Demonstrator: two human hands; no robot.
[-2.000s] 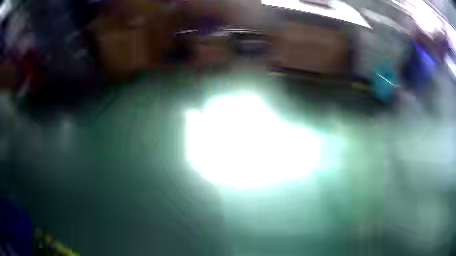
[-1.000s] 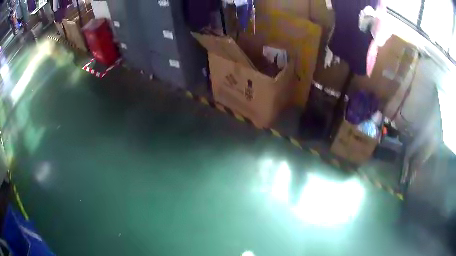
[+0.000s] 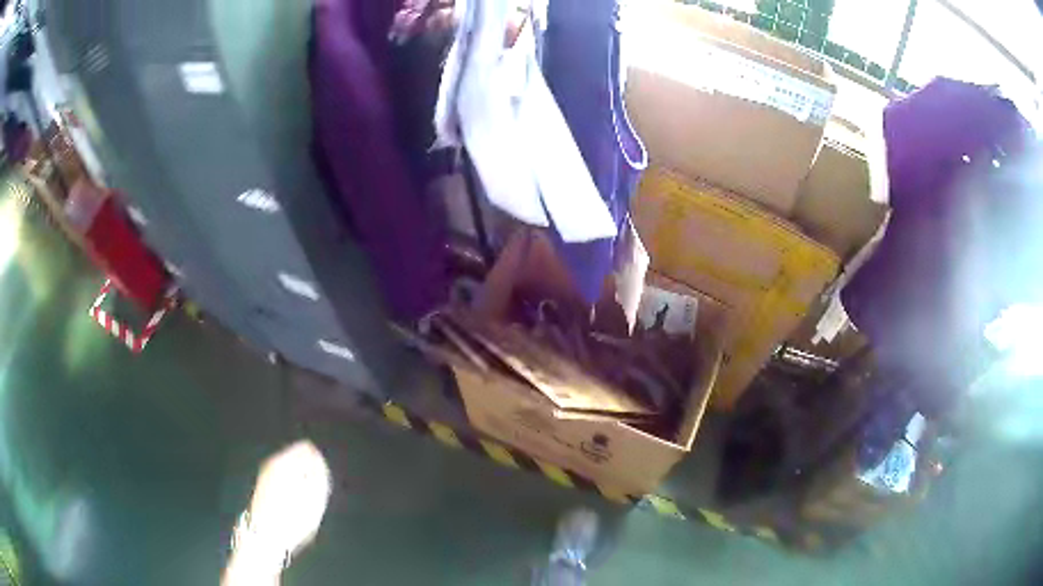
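Note:
My left hand [image 3: 292, 495] is a bright, blurred shape at the lower left, over the floor; its fingers cannot be made out, and it touches nothing visible. My right hand is not in view. In front of me stands an open cardboard carton [image 3: 555, 441] with dark brown contents and a flap across its opening. Above it hang long white strips [image 3: 520, 126], a purple-blue garment [image 3: 586, 149] and a dark purple garment [image 3: 372, 172].
Grey cabinets [image 3: 212, 206] and a red box [image 3: 124, 250] stand at left. A yellow-marked board [image 3: 732, 258], another carton [image 3: 726, 126] and purple cloth [image 3: 944, 195] are at right. Yellow-black tape [image 3: 498, 450] edges the green floor. A blurred greyish shape [image 3: 572, 544] is at the bottom.
The view has moved closer to the carton and hanging garments. The carton appears lower in the picture, and my left hand has come into view at the lower left.

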